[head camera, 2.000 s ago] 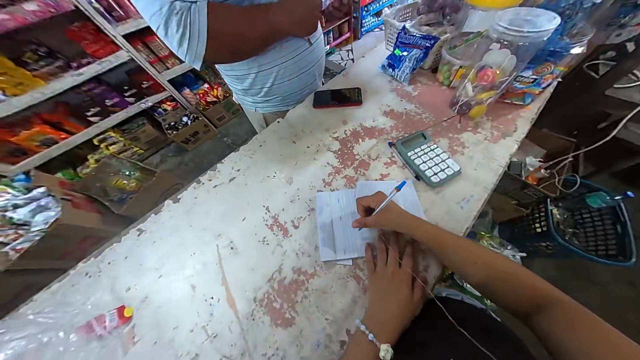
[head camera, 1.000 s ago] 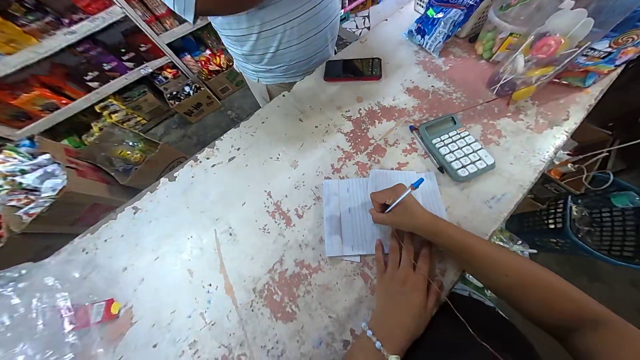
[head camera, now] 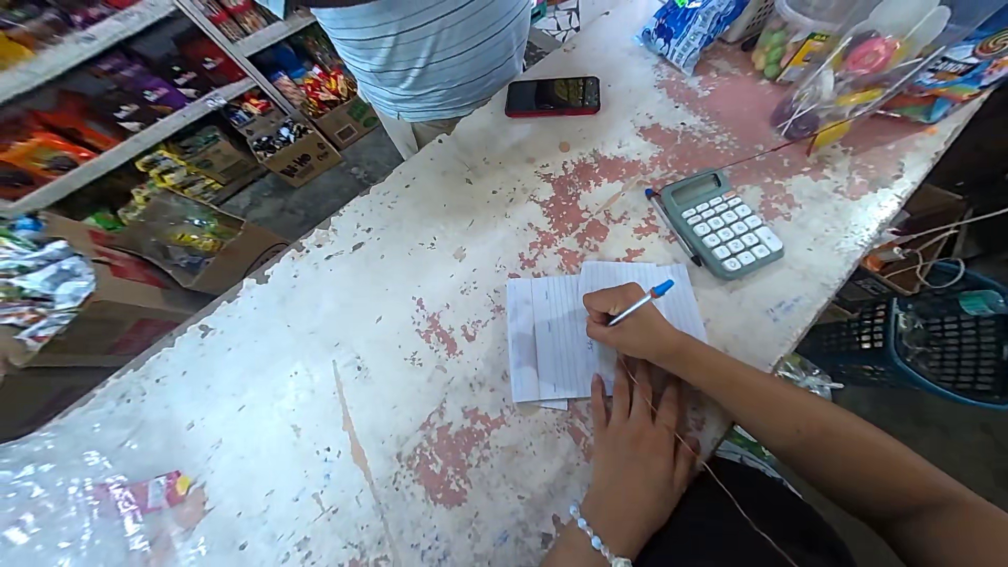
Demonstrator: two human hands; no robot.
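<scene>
My right hand (head camera: 630,321) holds a ballpoint pen with a blue cap end (head camera: 642,303), its tip down on lined paper sheets (head camera: 559,346). Flat beside it, my left hand (head camera: 639,441) rests with spread fingers at the lower edge of the paper, a beaded bracelet (head camera: 594,539) on its wrist. A grey-green calculator (head camera: 723,224) lies above and right of the paper, and a second pen (head camera: 673,227) lies along its left side. A thin cord runs over my left hand.
The counter (head camera: 299,378) has worn paint. On it lie a smartphone (head camera: 553,96), a blue packet (head camera: 689,31), plastic jars (head camera: 795,39) and clear plastic wrap (head camera: 71,496). A person (head camera: 425,55) stands across it. Shelves (head camera: 87,55) and boxes stand left; a basket (head camera: 937,346) stands right.
My right hand and pen remain on the paper, with my left hand beside them. The person's forearm, seen across the counter two seconds ago, is now mostly out of view.
</scene>
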